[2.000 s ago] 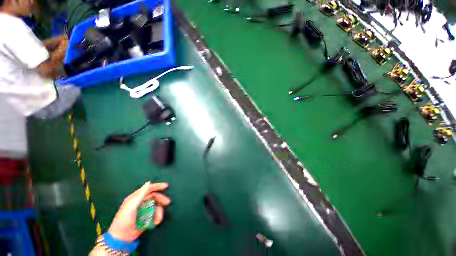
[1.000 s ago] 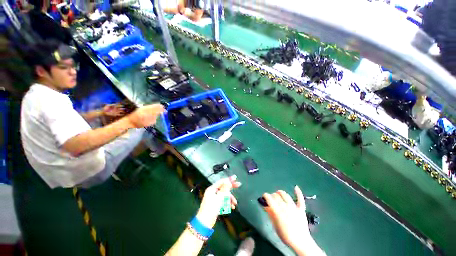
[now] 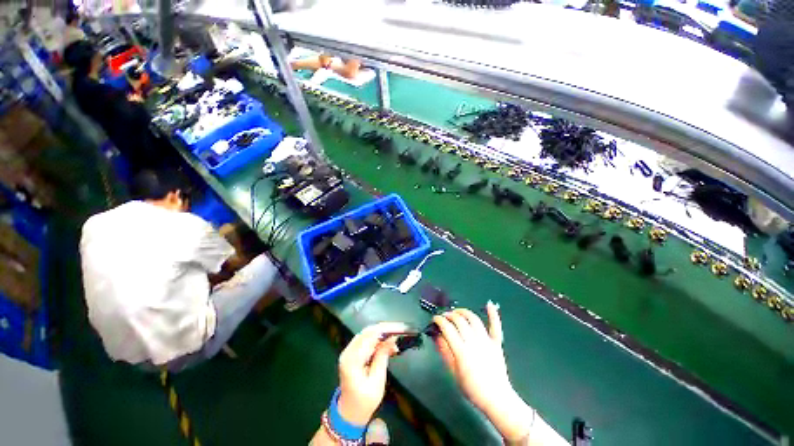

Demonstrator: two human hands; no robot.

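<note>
My left hand (image 3: 364, 370), with a blue wristband, holds a small black part (image 3: 407, 342) between thumb and fingers. My right hand (image 3: 477, 359) is close beside it, its fingertips pinching a small black piece (image 3: 432, 331) against or just next to that part; I cannot tell if the two touch. No green board shows in my hands. A black power adapter (image 3: 435, 299) lies on the green bench just beyond my hands. A white cable (image 3: 411, 280) lies between it and the blue bin.
The blue bin (image 3: 324, 291) holds black adapters. Behind it are a dark box with wires (image 3: 318, 193) and another blue bin (image 3: 228, 163). The conveyor with boards and cords runs along the right. A seated person (image 3: 152, 279) is at left. A black plug (image 3: 582, 431) lies at bottom.
The view has tilted and shifted. My hands have come together. The green board seen in my left hand is out of sight, and a black part shows there. The seated person has bent forward.
</note>
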